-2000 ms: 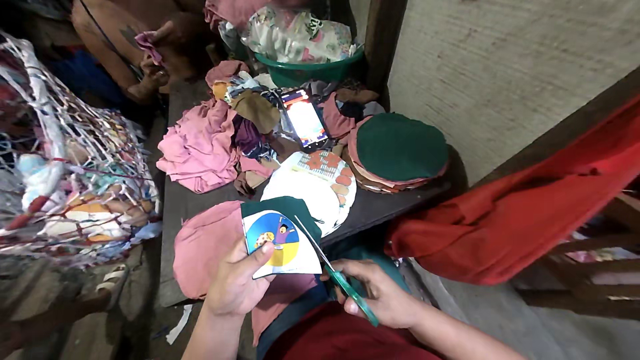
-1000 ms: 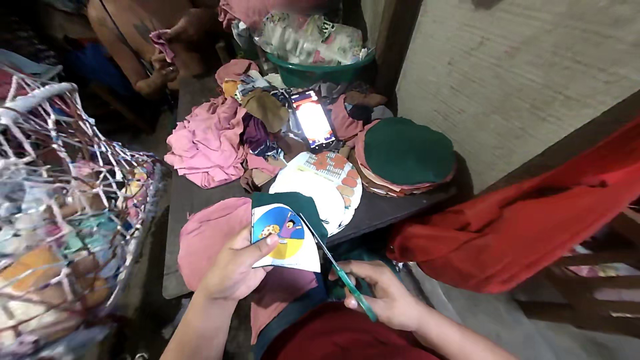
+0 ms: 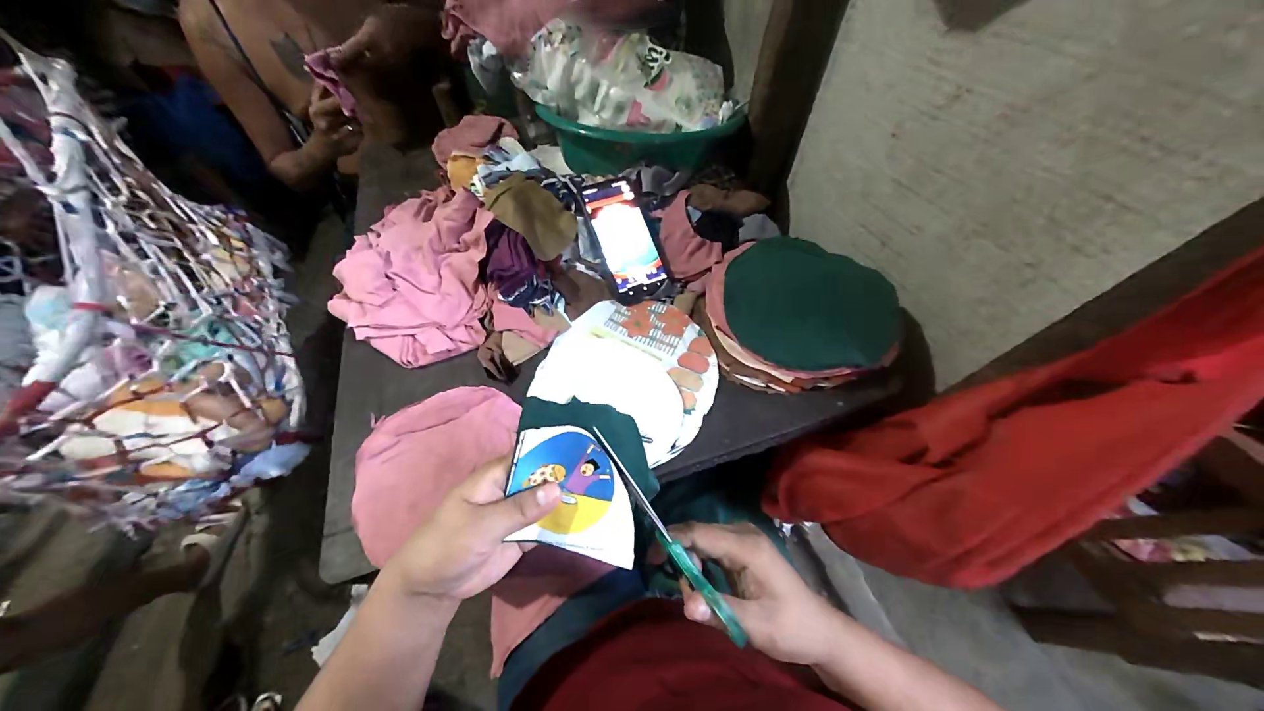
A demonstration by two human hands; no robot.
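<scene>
My left hand [image 3: 472, 528] grips a white printed piece [image 3: 573, 494] with a blue and yellow round picture, its thumb on top. Dark green cloth [image 3: 583, 420] lies directly behind this piece. In my right hand [image 3: 755, 588] is a pair of scissors [image 3: 681, 553] with green handles, the blades pointing up and left along the right edge of the printed piece. Whether the blades are apart is unclear. A round pink cloth [image 3: 425, 464] lies just left of the piece, and a white round sheet with printed pictures [image 3: 617, 365] lies beyond it.
On the dark table [image 3: 346, 434] are crumpled pink cloth [image 3: 420, 276], a lit phone [image 3: 624, 237] and a stack of round cloths topped in green [image 3: 810, 306]. Behind stands a green basin [image 3: 642, 143]. Red cloth [image 3: 948, 504] hangs right, a netted hammock [image 3: 148, 346] left. Another person's hand [image 3: 334, 118] holds pink cloth.
The hammock at the left has swung about. My hands keep hold of the printed piece and the scissors, with no plain change in their places.
</scene>
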